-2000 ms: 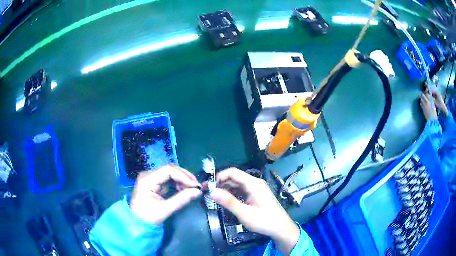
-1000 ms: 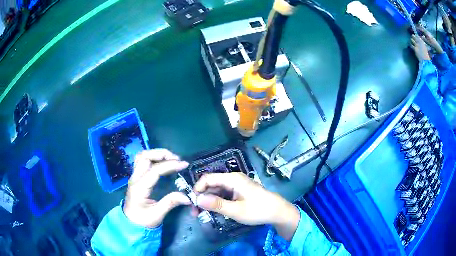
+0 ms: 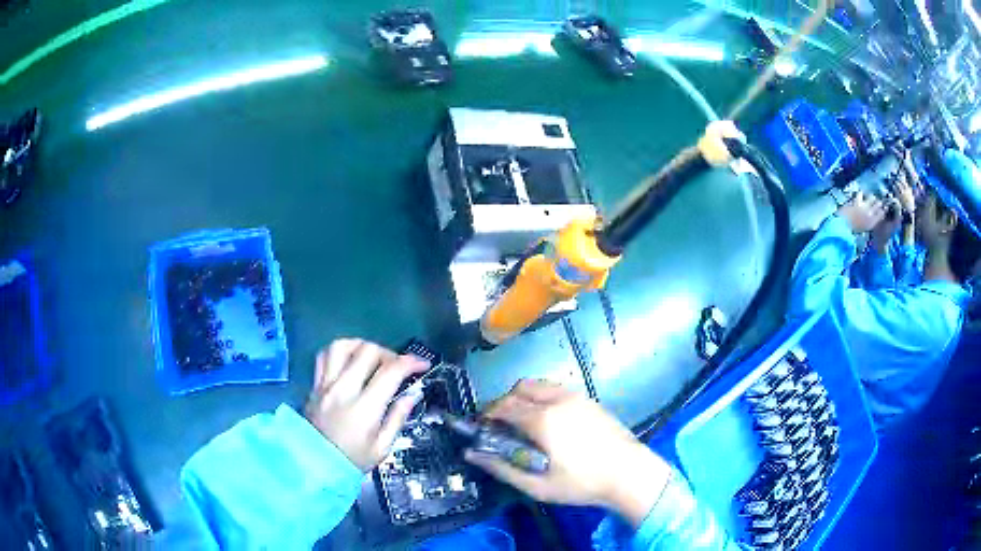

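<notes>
A dark device housing (image 3: 430, 490) with pale squares inside lies in front of me. My left hand (image 3: 360, 404) is at its upper left, fingers bent and thumb over the inside; small silver parts show at the fingertips, but what they grip is unclear. My right hand (image 3: 565, 441) is closed around a dark, thick-bodied tool (image 3: 514, 447), whose tip points left over the housing; its exact kind is unclear. The orange electric screwdriver (image 3: 538, 288) hangs above and behind the housing, touched by neither hand.
A blue bin (image 3: 169, 334) of small black parts is at left. A white-and-black screw feeder (image 3: 511, 127) stands behind the screwdriver. A large blue tray (image 3: 705, 457) with rows of modules is at right. More housings (image 3: 411, 48) lie farther back. A person (image 3: 898, 323) works at the right.
The silver piece is no longer held up between both hands. My right hand has taken hold of the dark tool, and the silver lever-shaped tool no longer shows on the bench. The view has shifted.
</notes>
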